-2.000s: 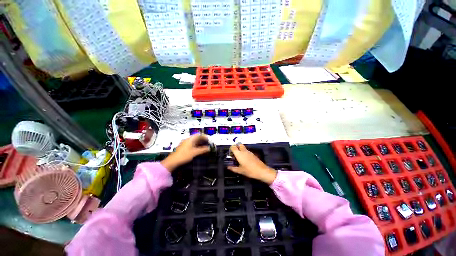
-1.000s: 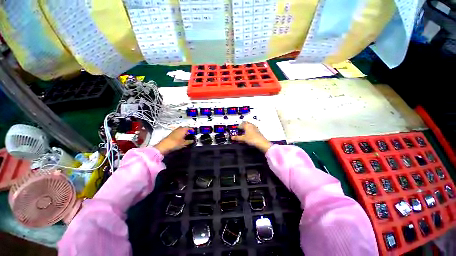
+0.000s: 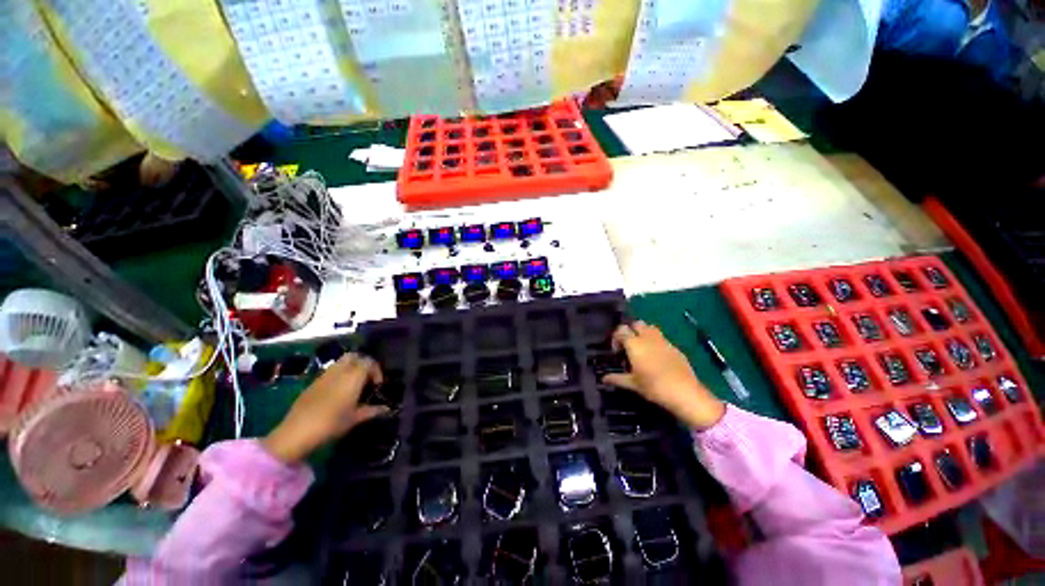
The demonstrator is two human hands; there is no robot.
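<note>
The black foam tray [image 3: 456,337] lies in front of me, with dark smartwatch heads in its pockets; one watch head [image 3: 576,481] has a bright, pale face. My left hand [image 3: 324,406] is at the tray's left edge, finger and thumb bent around a pocket in the second row. My right hand [image 3: 665,372] is at the right edge, finger and thumb bent over a pocket there. Whether either hand grips a watch or the tray is unclear. Beyond the tray, two rows of lit units [image 3: 473,234] glow blue-red. Dark units [image 3: 444,300] stand before the nearer row; the rightmost shows green.
Red trays with units lie at right [image 3: 816,420] and across the bench [image 3: 504,181]. A pen [image 3: 719,355] lies between trays. White cables [image 3: 287,218] and a pink fan [image 3: 83,446] are at left. Paper sheets [image 3: 401,52] hang overhead. Another person's hand [image 3: 157,169] shows far left.
Both hands have moved back from the nearer row of units to the black tray's sides. More dark units now show before that row, one with green digits. The view has shifted.
</note>
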